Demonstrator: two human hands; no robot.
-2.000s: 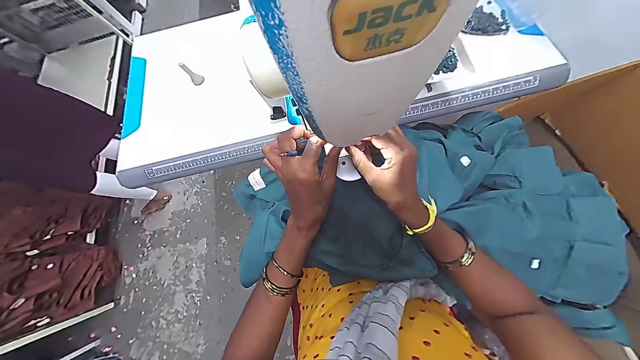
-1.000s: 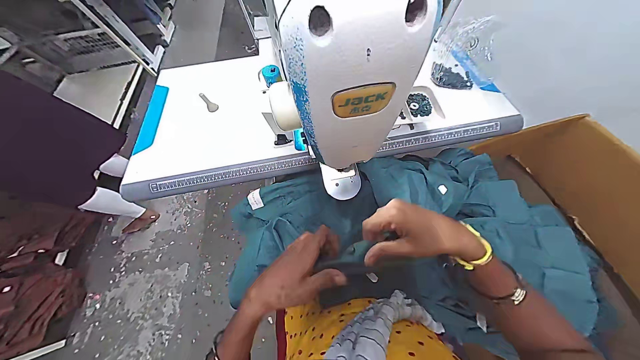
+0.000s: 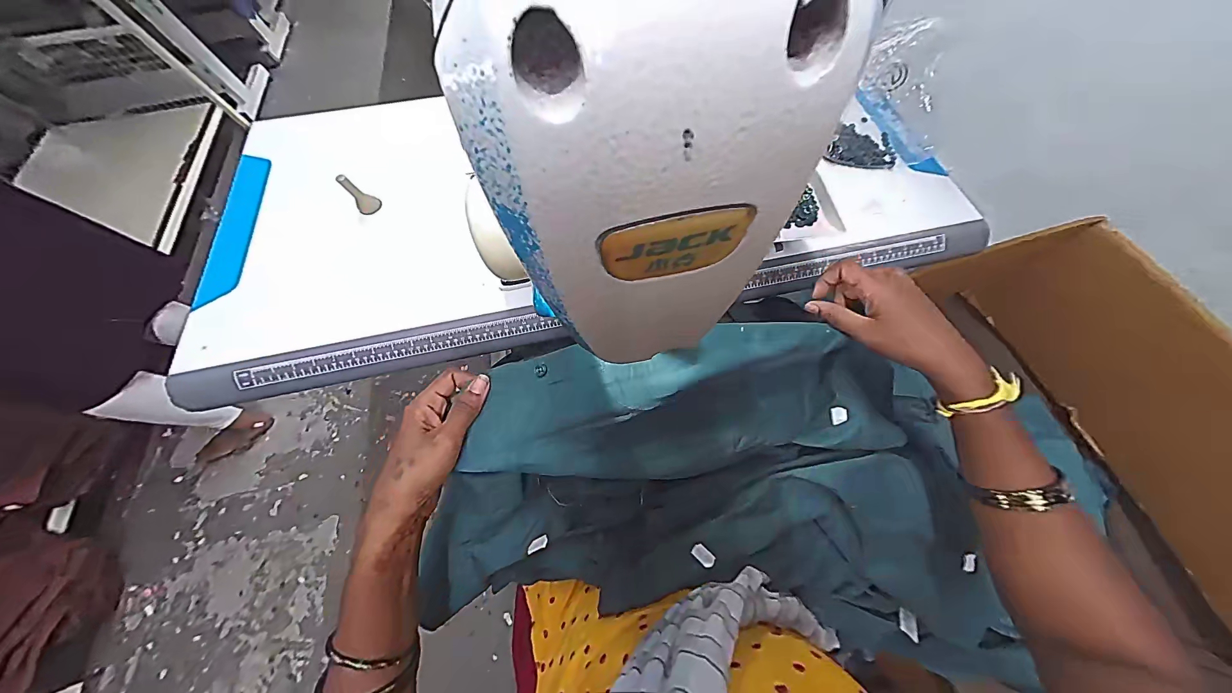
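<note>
A teal garment (image 3: 664,395) lies stretched below the head of a white Jack sewing machine (image 3: 654,144) and drapes over my lap. My left hand (image 3: 438,423) pinches its left edge between thumb and fingers, near a small button (image 3: 540,370) on the cloth. At the upper right of the cloth, by the table edge, my right hand (image 3: 866,308) has thumb and forefinger close together; whether cloth is between them cannot be told. Small white tags show on the fabric. The machine's head hides its needle area.
The white machine table (image 3: 385,260) has a ruler along its front edge and bears a small pale scoop-like tool (image 3: 359,195). Dark buttons (image 3: 861,146) lie at its right. A cardboard box (image 3: 1107,327) stands right. A person's foot (image 3: 234,436) is at left.
My hands have moved apart, the left one to the left and the right one up toward the table edge. The garment is now spread wide between them. The view has come nearer the machine.
</note>
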